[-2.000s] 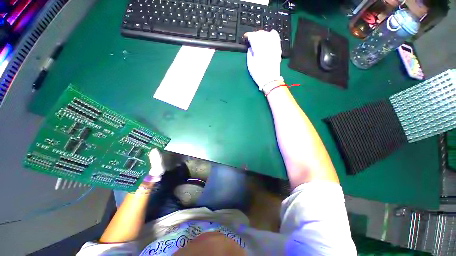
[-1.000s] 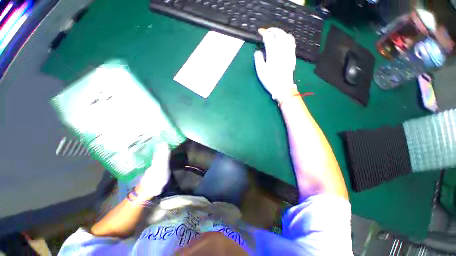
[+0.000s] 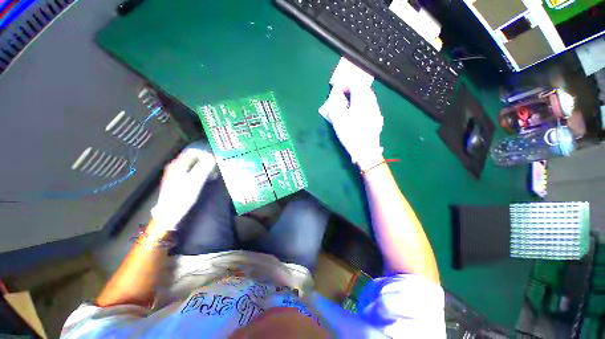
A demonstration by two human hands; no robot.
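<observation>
A green circuit board [image 3: 255, 152] lies at the desk's front edge, its lower part reaching past the edge. My left hand [image 3: 186, 182], in a white glove, is beside the board's left edge with fingers curled. Its fingertips are close to that edge; whether they touch it is unclear. My right hand [image 3: 355, 122], in a white glove, is over the mat to the right of the board. Its fingers are bent and overlap a white paper strip [image 3: 353, 69] below the keyboard; whether they grip it is unclear.
A black keyboard [image 3: 391, 49] and a mouse [image 3: 474, 137] on a dark pad are at upper right, near a lit monitor [image 3: 517, 30]. Bottles [image 3: 531, 145] stand beyond the pad. A black ridged block [image 3: 483, 235] adjoins a pale studded block [image 3: 549, 230]. A grey machine [image 3: 53, 132] is at left.
The board has moved right, from over the machine side to the desk's front edge, and is turned. My right hand has left the keyboard for the paper strip. The view has turned.
</observation>
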